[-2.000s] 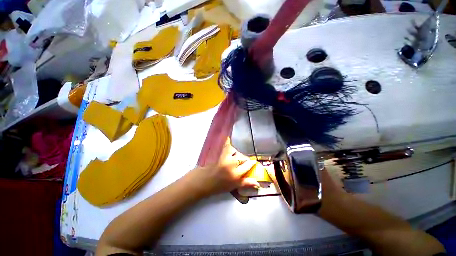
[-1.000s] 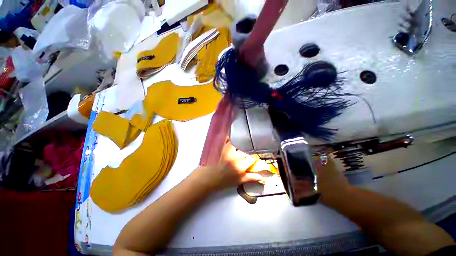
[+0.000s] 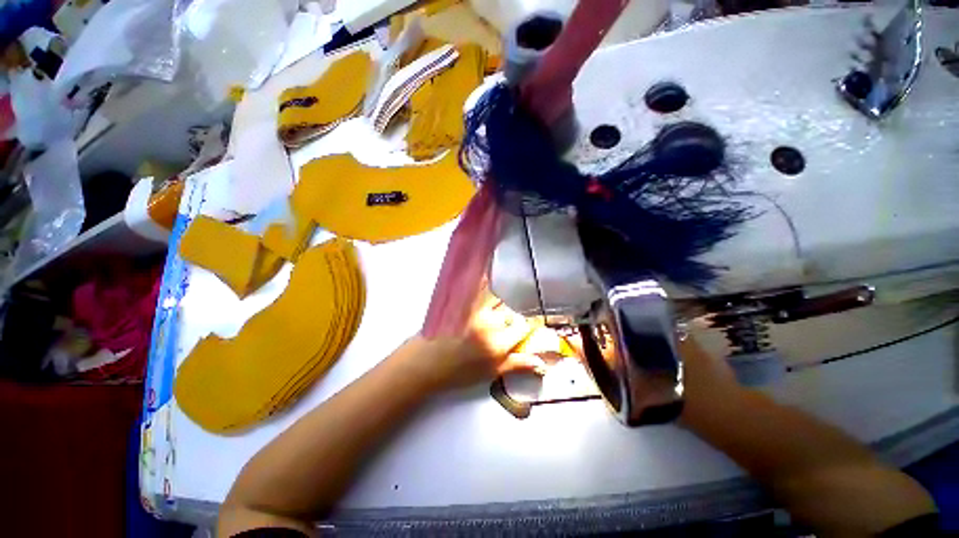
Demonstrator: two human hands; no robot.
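Note:
A mustard-yellow cut piece [image 3: 559, 343] shows in part under the needle area of the white sewing machine [image 3: 862, 210], in bright lamp light. My left hand [image 3: 494, 342] is just left of the needle with its fingers on this piece, partly behind the pink-red strip [image 3: 463, 268]. My right hand [image 3: 686, 352] is mostly hidden behind the chrome loop [image 3: 644, 347]; only its wrist side and forearm show, and its fingers cannot be made out. No label shows under the needle.
A stack of yellow cut pieces [image 3: 273, 347] lies at left. Behind it are small yellow pieces [image 3: 226, 252] and a labelled yellow piece [image 3: 389, 200]. Another labelled bundle [image 3: 326, 95] lies farther back. A navy tassel [image 3: 631, 200] hangs on the machine head. Plastic bags [image 3: 126, 47] are at back left.
The camera view shifts slightly and back. Both hands stay at the needle; my left hand's fingers move only a little, and less yellow fabric shows there than two seconds ago.

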